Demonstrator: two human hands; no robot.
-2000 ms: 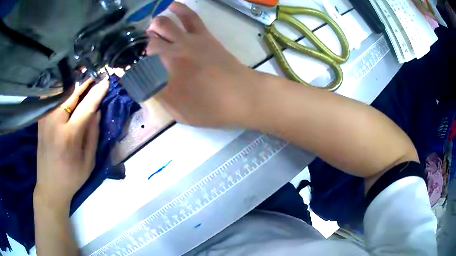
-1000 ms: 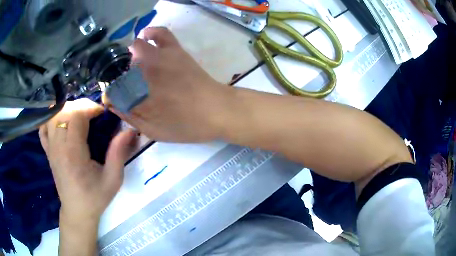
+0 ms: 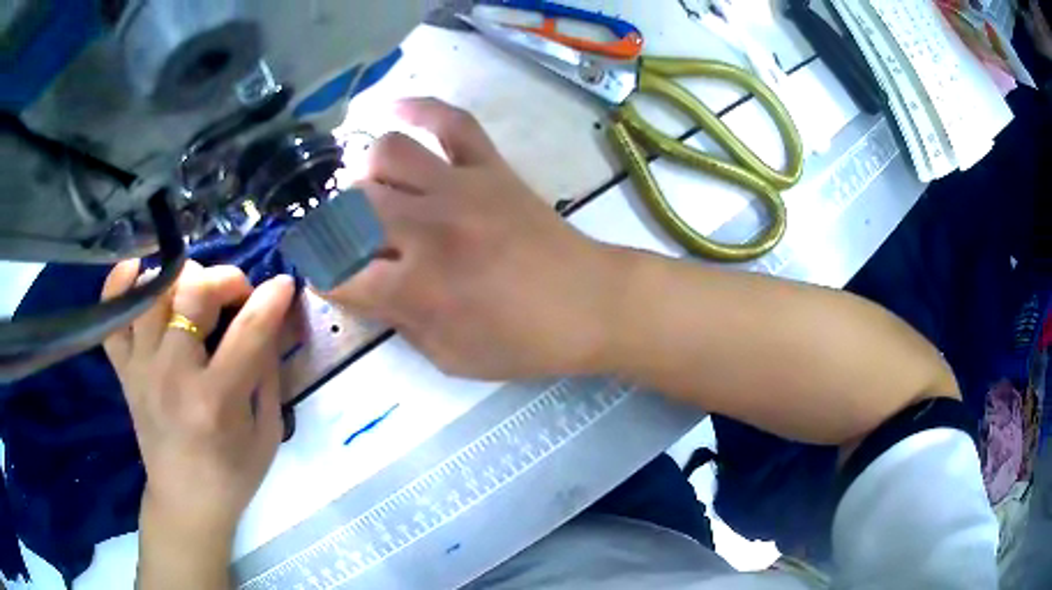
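The navy fabric (image 3: pixel 69 426) lies bunched under the sewing machine head (image 3: pixel 69 173) and spreads to the lower left. My left hand (image 3: pixel 208 380), with a ring, is on the cloth just in front of the lit needle area, thumb and curled fingers gripping its edge. My right hand (image 3: pixel 485 259) is right of the grey ribbed knob (image 3: pixel 335 239), its fingers bent towards the machine head. The knob covers some of its fingertips, so I cannot tell whether it holds anything. The needle and presser foot are not clearly visible in the glare.
Gold-handled shears (image 3: pixel 779 179) lie right of the machine, with blue and orange snips (image 3: pixel 611 44) over their blades. Paper sheets (image 3: pixel 923 92) are at the top right. A measuring scale (image 3: pixel 461 473) runs along the near edge. Dark cloth hangs at the right.
My left thumb has swung up from the side towards the fingers at the cloth, and those fingers are more curled. My right hand has shifted slightly down and right. The whole view has shifted slightly.
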